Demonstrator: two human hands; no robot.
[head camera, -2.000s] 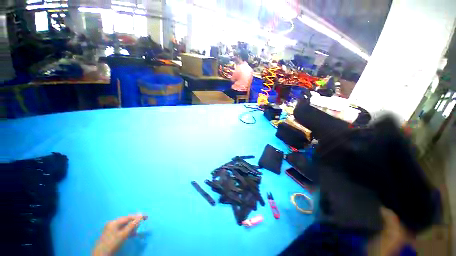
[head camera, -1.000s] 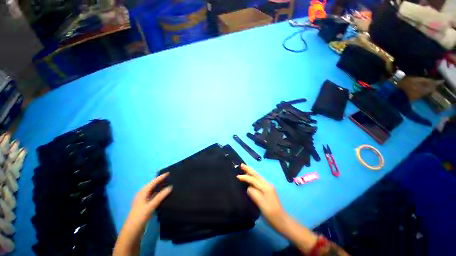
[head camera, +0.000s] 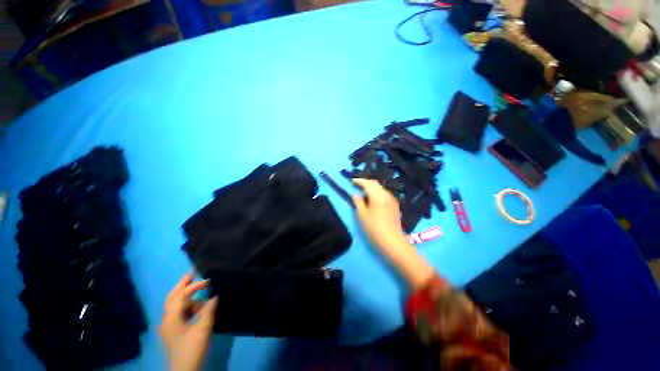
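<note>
A loose pile of flat black pouches (head camera: 264, 217) lies mid-table. One more black pouch (head camera: 278, 304) lies flat in front of it, with a small silver glint at its upper right corner. My left hand (head camera: 189, 319) is at this pouch's left edge, fingers apart; the fingertips are close to or touching the edge. My right hand (head camera: 380, 214) reaches to a single black strap (head camera: 335, 187) left of the strap heap (head camera: 405, 163). Its fingertips are at the strap's lower end; whether they pinch it is unclear.
An overlapping row of black pouches (head camera: 79, 261) lies left. Right of the straps are a pink-and-white item (head camera: 427, 235), red-handled snips (head camera: 461, 212), a pale ring (head camera: 515, 207), a small black case (head camera: 464, 122) and a reddish-edged dark rectangle (head camera: 517, 162).
The pouches, stacked between both hands a second ago, now lie spread, with one in front. My left hand has moved down to its edge. My right hand has moved to the single strap.
</note>
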